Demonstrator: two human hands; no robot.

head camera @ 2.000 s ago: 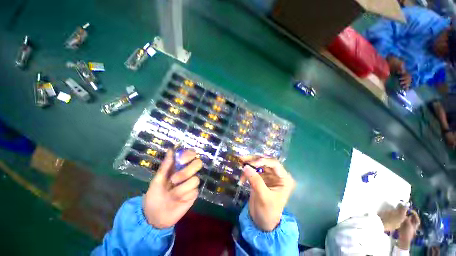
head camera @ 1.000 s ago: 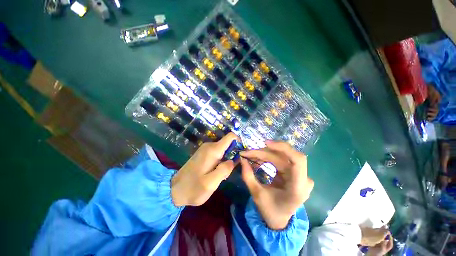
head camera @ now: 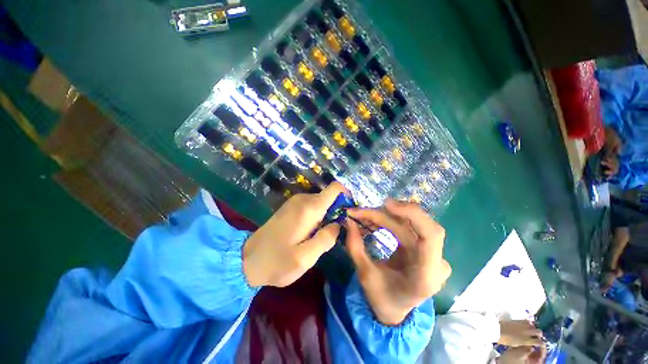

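Observation:
My left hand (head camera: 293, 237) is shut on a small device subassembly with a blue end (head camera: 339, 206), held between thumb and fingers at the tray's near edge. My right hand (head camera: 398, 259) pinches a thin dark display module (head camera: 359, 222) against the subassembly; a round shiny piece (head camera: 381, 243) shows beside its fingers. Whether the two parts are joined cannot be told. The clear blister tray (head camera: 284, 146) lies tilted on the green bench, its pockets holding black-and-orange parts in many rows and others looking bare or pale at the right.
A silver unit (head camera: 201, 19) lies at the upper left. A blue unit (head camera: 509, 136) lies to the right. A white sheet (head camera: 490, 284) with a small blue part lies by a neighbour's hands (head camera: 522, 340). Red packs (head camera: 577, 106) and a blue-sleeved person are at far right. Brown cardboard (head camera: 106, 167) is at left.
My hands have come together from apart, bringing the blue-ended subassembly and the dark part to one spot. The view has turned and shifted, so the scattered units at upper left have mostly left the picture.

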